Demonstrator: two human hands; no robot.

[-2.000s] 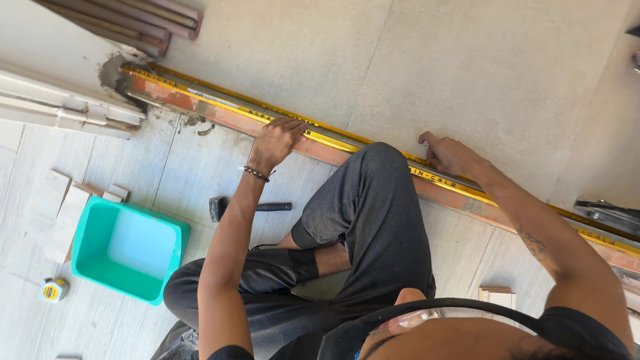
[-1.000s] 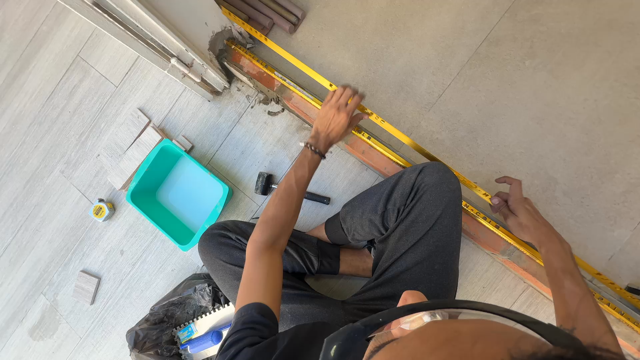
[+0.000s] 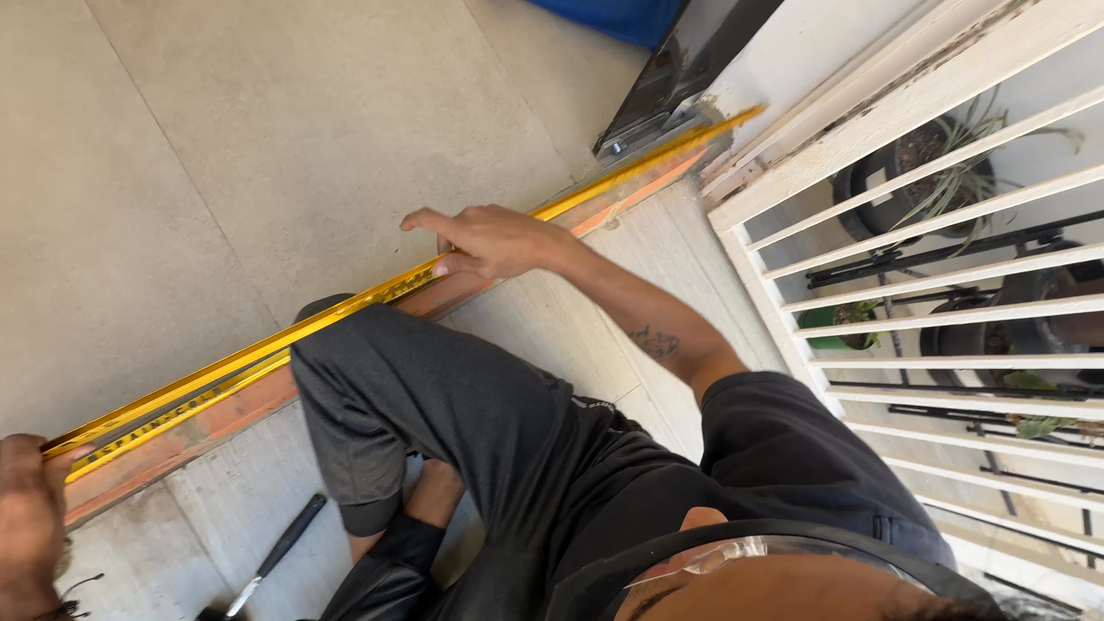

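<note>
A long, thin yellow strip (image 3: 233, 364), likely a trim profile, runs slantwise over the doorway threshold and across the bent knee. My left hand (image 3: 34, 509), cut off by the left edge, has its fingers around this strip. Further along, my right hand (image 3: 496, 241) pinches the strip between thumb and fingers, index finger pointing out. Just beneath lies a second yellow-edged strip (image 3: 185, 420) bearing printed writing, along the reddish threshold bed (image 3: 259, 398). At lower left a hammer (image 3: 280, 548) rests on the pale floor tiles, its head partly hidden.
Large beige tiles (image 3: 216, 155) cover the floor beyond the threshold. A dark door frame (image 3: 681, 69) stands at the threshold's far end, beside a white barred gate (image 3: 780, 293). Potted plants (image 3: 936, 164) sit behind the bars. The crossed legs (image 3: 466, 388) are close against the threshold.
The view has swung right, to the threshold's other end. The upper strip, lifted apart from the lower one a second ago, now lies closer to it. The right hand has gone from spread fingers to gripping the strip.
</note>
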